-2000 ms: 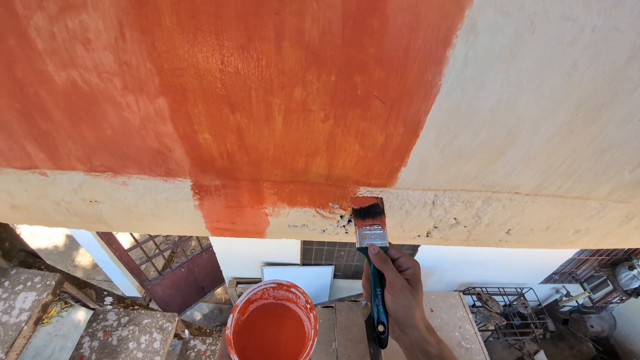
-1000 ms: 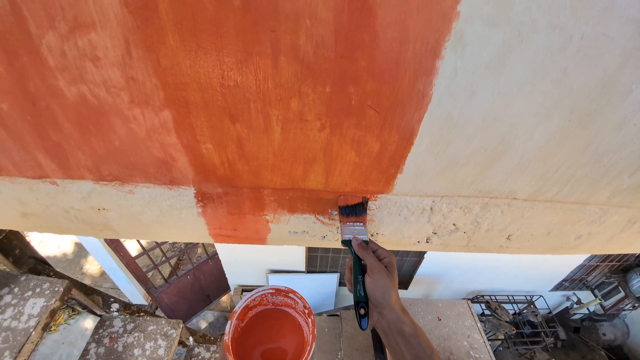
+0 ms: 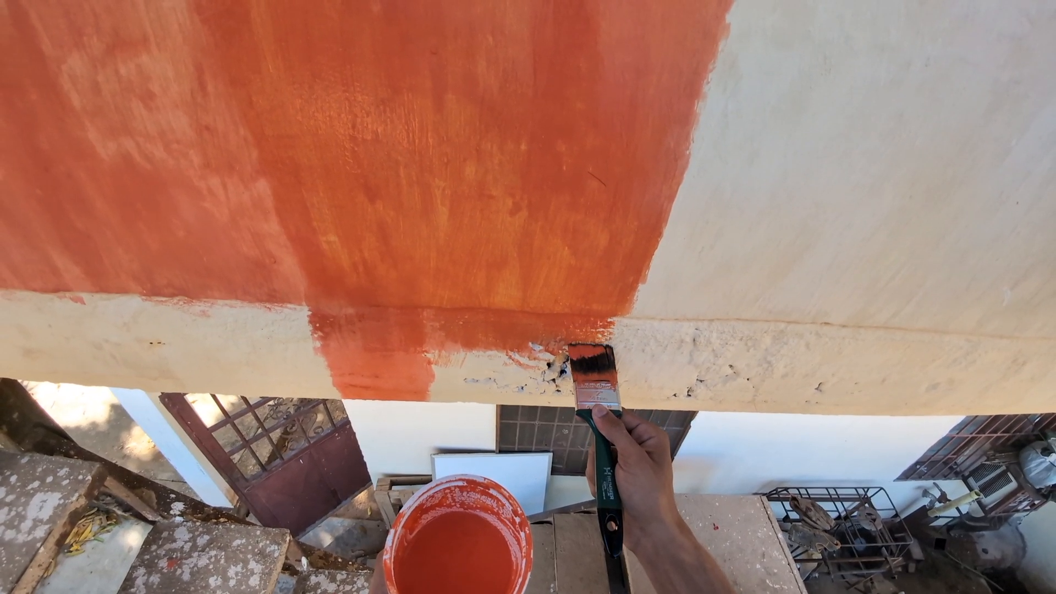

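My right hand (image 3: 639, 462) grips a flat paintbrush (image 3: 606, 462) with a dark green handle, its bristles pointing up and coated in orange paint. The bristle tips touch the wall's lower band (image 3: 709, 363), just below the orange painted area (image 3: 454, 165) and beside a rough, pitted patch. At the bottom centre is an open tub of orange paint (image 3: 459, 540); a small part of my left hand (image 3: 379, 577) shows at its left side, and the rest of the hand is hidden. Bare cream plaster (image 3: 866, 165) lies to the right of the paint.
Below the wall's edge are paint-spattered boards (image 3: 206, 557) at lower left, a dark red metal gate (image 3: 305, 487), a white panel (image 3: 503, 478) behind the tub, a barred window (image 3: 544, 437), a tan surface (image 3: 734, 536) and a black wire rack (image 3: 841, 528) at lower right.
The brush first moved a little left and up to the edge of the orange paint, then slightly back right and down. Orange paint along the top of the lower band reaches further right than before.
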